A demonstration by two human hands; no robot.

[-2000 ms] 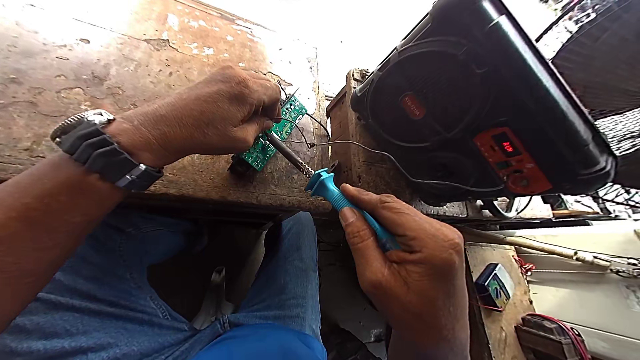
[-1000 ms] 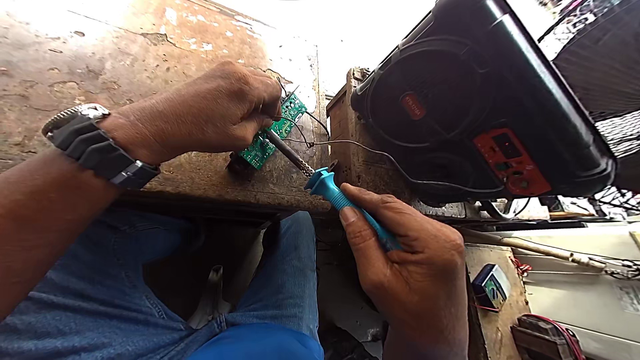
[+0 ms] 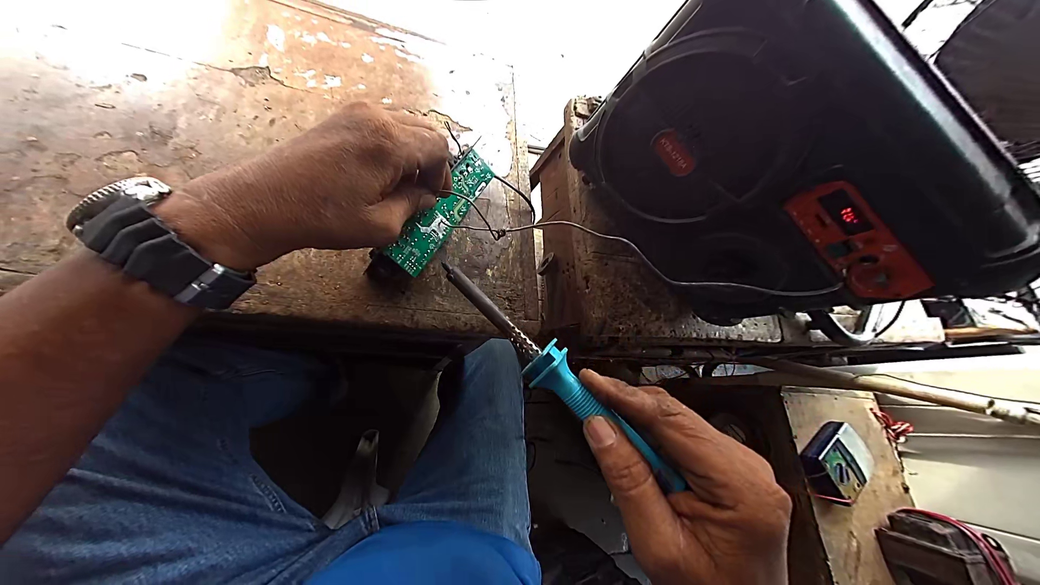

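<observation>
A green circuit board [image 3: 422, 236] lies tilted near the right edge of the wooden table. My left hand [image 3: 349, 179], with a watch [image 3: 154, 236] on its wrist, rests over the board's left side, its fingertips at a thin wire and partly hidden behind the hand. My right hand [image 3: 682, 479] holds a soldering iron [image 3: 569, 382] by its blue handle; the dark tip is just off the board's lower right edge. A thin cable [image 3: 617, 240] runs from the board to the red control panel [image 3: 857, 240] of a black speaker.
The large black speaker [image 3: 715, 122] stands on a wooden surface at the right. Below it, a multimeter [image 3: 841, 461] sits on a board, with a dark box-like thing [image 3: 934, 544] beside it. The worn wooden table [image 3: 203, 122] spans the upper left. A pole [image 3: 918, 386] lies along the right side.
The iron's tip was at the board beside my left fingers; it has moved down and right, off the board. My left hand stays over the board.
</observation>
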